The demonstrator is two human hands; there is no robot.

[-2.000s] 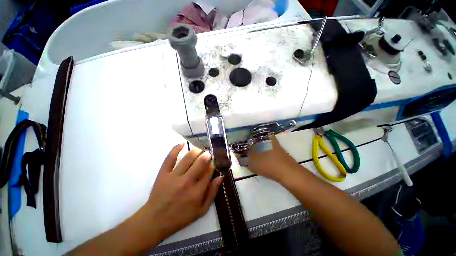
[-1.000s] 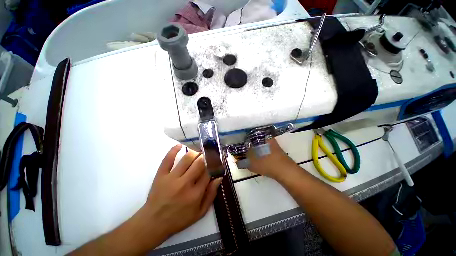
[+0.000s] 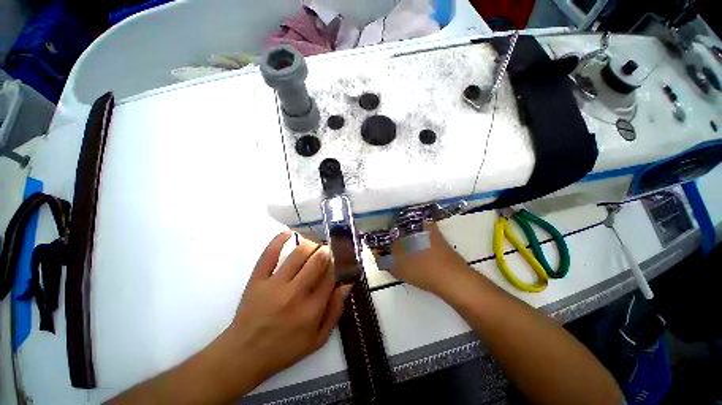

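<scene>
A dark brown strip (image 3: 365,340) with a thin gold line runs from under the sewing machine head (image 3: 412,103) down over the table's front edge. My left hand (image 3: 289,297) lies flat beside the needle area, its fingertips at the strip's left side near the shiny upright guard (image 3: 341,233). My right hand (image 3: 423,257) is right of the needle area, below the metal tension parts, its fingers partly hidden by them. The guard hides the needle and the strip's far end. Whether either hand grips something cannot be told.
Another dark brown strip (image 3: 85,245) lies at left. Dark trim loops (image 3: 49,269) lie on a blue patch at far left. Scissors (image 3: 521,251) with yellow and green handles and a white-tipped rod (image 3: 633,257) lie at right. A white tub (image 3: 182,35) holding cloth stands behind.
The view shifts slightly. Both hands stay in nearly the same places beside the needle area; no clear movement of the strip shows.
</scene>
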